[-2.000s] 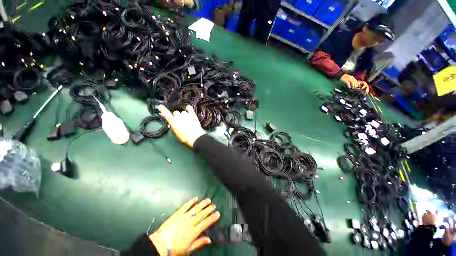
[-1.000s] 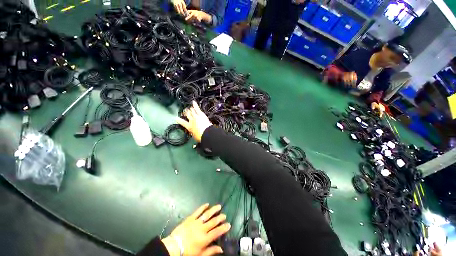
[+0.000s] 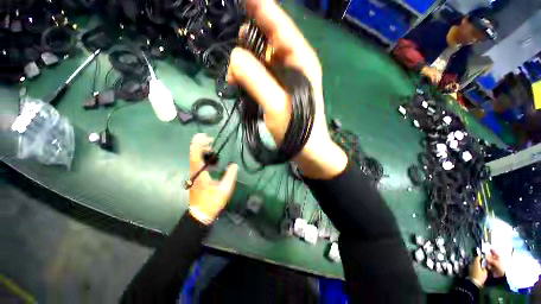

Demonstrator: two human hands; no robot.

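My right hand (image 3: 290, 101) is raised close to the camera and holds several black cable coils (image 3: 299, 122); fingers pass through the loops. Cable ends hang down from them to the left. My left hand (image 3: 207, 184) is below, thumb apart from the fingers. A cable end with a small metal tip (image 3: 188, 184) crosses in front of it; whether the fingers grip it cannot be told. Antenna heads with pale faces (image 3: 305, 230) lie near the table's front edge, their cables running back.
A white needle bottle (image 3: 161, 101), a single coil (image 3: 207, 111), a long-handled tool (image 3: 74, 76) and a clear plastic bag (image 3: 44, 136) lie on the green table (image 3: 148, 178) at left. Heaps of black cables are behind and at right. Co-workers sit across and at right.
My right hand has come up from the coil heap and now holds coils near the camera. My left hand has moved up and left off the table's front area, beside the hanging cable ends.
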